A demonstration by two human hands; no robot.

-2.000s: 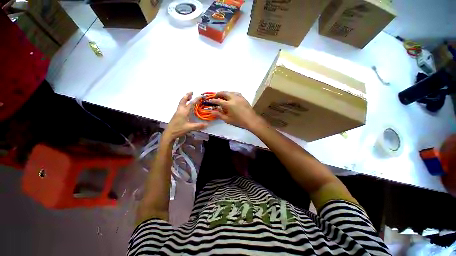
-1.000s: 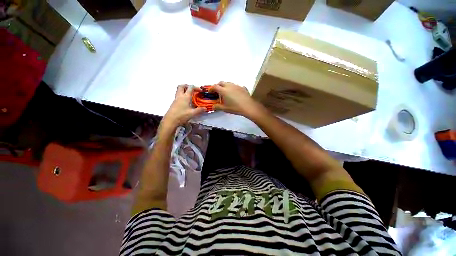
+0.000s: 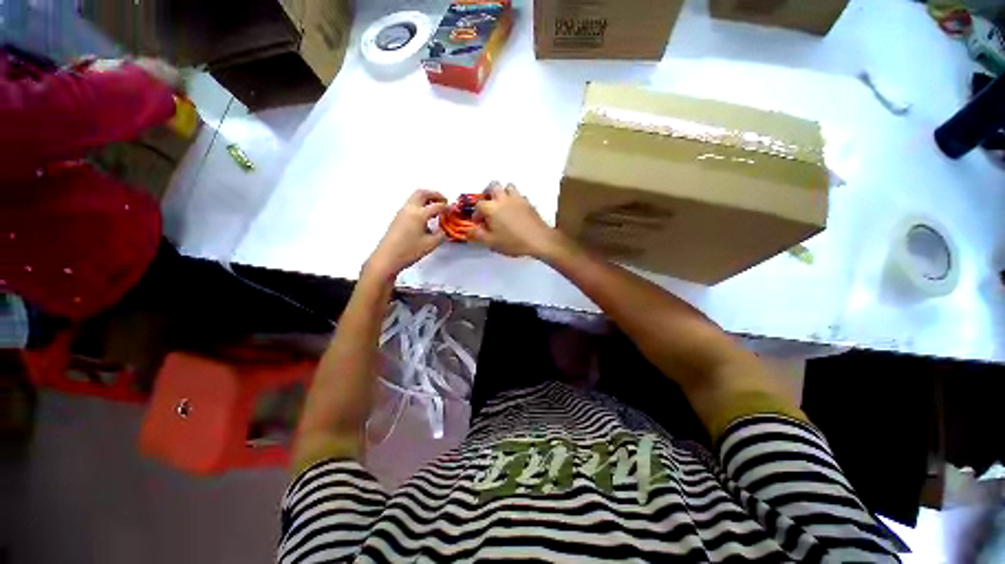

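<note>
A coiled orange cord [image 3: 456, 225] with a dark part in its middle is between my two hands at the table's near edge. My left hand [image 3: 410, 229] grips its left side. My right hand [image 3: 510, 220] grips its right side, with fingers over the dark part. The fingertips partly hide the coil. An orange and black retail box [image 3: 469, 46] lies farther back on the white table.
A taped brown shipping carton [image 3: 692, 187] stands right of my hands. Tape rolls lie at the back [image 3: 396, 44] and at right [image 3: 924, 258]. Brown cartons stand behind. A person in red [image 3: 83, 209] is at left. Orange stools [image 3: 204, 410] and white strips are below.
The view has shifted. The coil looks smaller and more covered by my fingers. The person in red has come further into view, with an arm reaching over the left side.
</note>
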